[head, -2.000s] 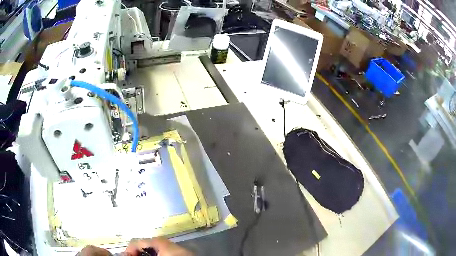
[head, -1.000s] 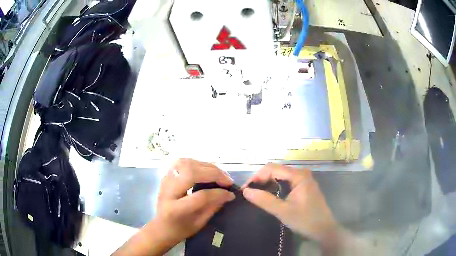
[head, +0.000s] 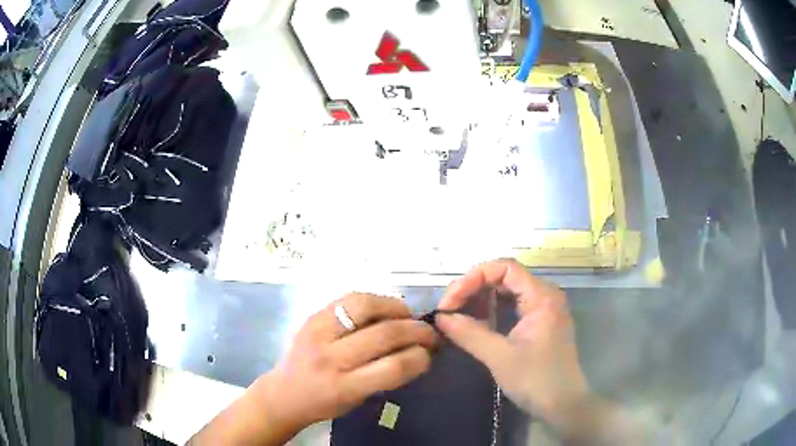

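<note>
A black bag panel (head: 445,392) lies at the bottom centre, its lower part cut off by the frame edge. It bears a small pale-yellow label (head: 389,415) and a silvery zipper line (head: 497,383) down its right side. My left hand (head: 362,357), with a white band on one finger, grips the panel's top edge. My right hand (head: 519,340) pinches a small dark end (head: 429,317) at the top, fingertips close to those of my left hand. The fingertips partly hide this end.
The white sewing machine head (head: 384,78) stands ahead over a brightly lit plate edged in yellow tape (head: 602,174). Bundles of black pieces (head: 166,165) lie at the left. A black piece (head: 775,209) and part of a tablet (head: 768,39) show at the right.
The view has swung from the tablet side to the machine front and bundles. Since one second ago, both hands keep hold of the panel; my left fingers now lie further over its top edge.
</note>
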